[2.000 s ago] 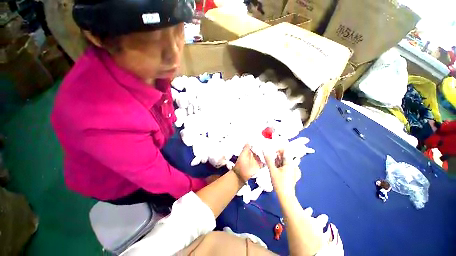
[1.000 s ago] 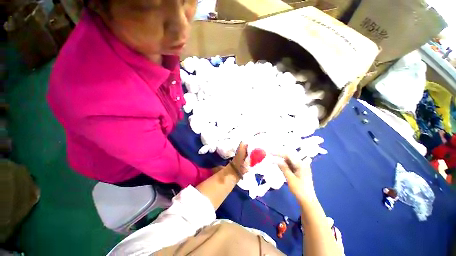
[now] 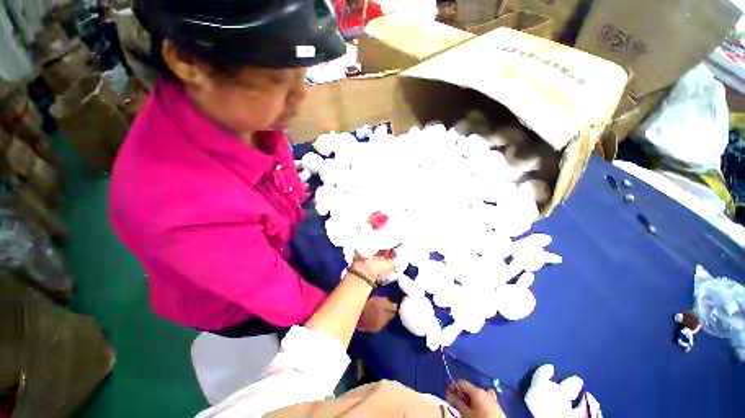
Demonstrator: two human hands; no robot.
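My left hand is at the near left edge of a large heap of white plush parts and holds a white plush piece with a red patch. The fingertips are partly hidden by white plush. My right hand is low in the picture, cut off by the bottom edge. It pinches a thin reddish thread that runs up towards the near edge of the heap.
A person in a pink shirt and black helmet sits at the left, one hand by the heap. A tipped carton stands behind the heap. The blue table bears a small brown-and-white figure, a clear bag and white plush.
My right hand has left the white plush and moved down to the thread. My left hand has moved slightly left with the red-patched piece. The small orange-red item near the thread no longer shows.
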